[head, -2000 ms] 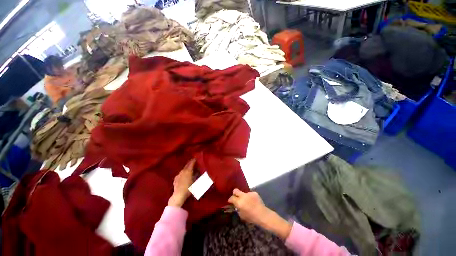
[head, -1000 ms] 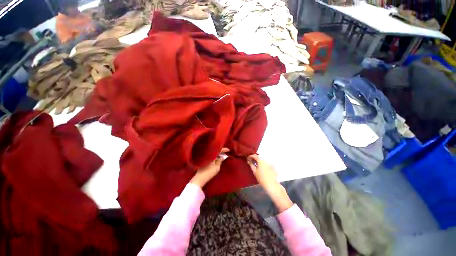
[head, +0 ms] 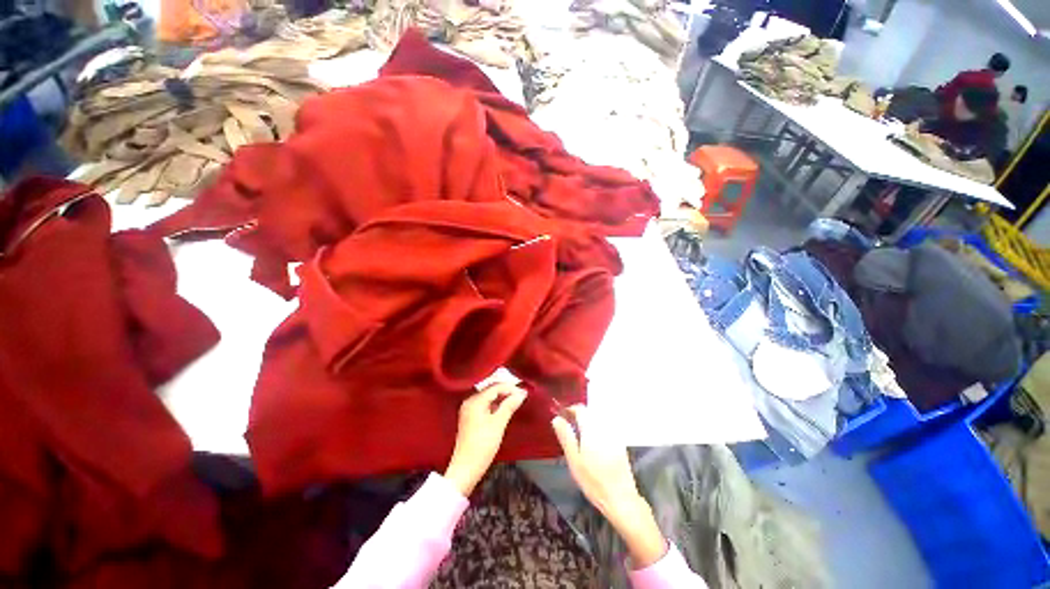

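A deep red garment (head: 392, 265) lies bunched on the white table (head: 679, 368), with a round tube opening facing me. My left hand (head: 489, 426) pinches its lower edge, beside a small white label (head: 499, 379). My right hand (head: 593, 460) is just to the right at the same edge, fingers bent. A small dark tip shows at its fingertips, too small to identify; whether that hand also grips the cloth is unclear. A larger red heap (head: 92, 380) lies at the left.
Tan garments (head: 190, 121) and cream garments (head: 610, 109) lie further back. An orange stool (head: 723, 184) stands behind the table. Denim (head: 800, 334), a blue bin (head: 967, 506) and olive cloth (head: 714, 506) are at the right. People are near the far table (head: 852, 144).
Since two seconds ago, the garment's lower part has been folded up, showing the round opening. Both hands have come close together at the edge. The view has shifted, showing more of the far right.
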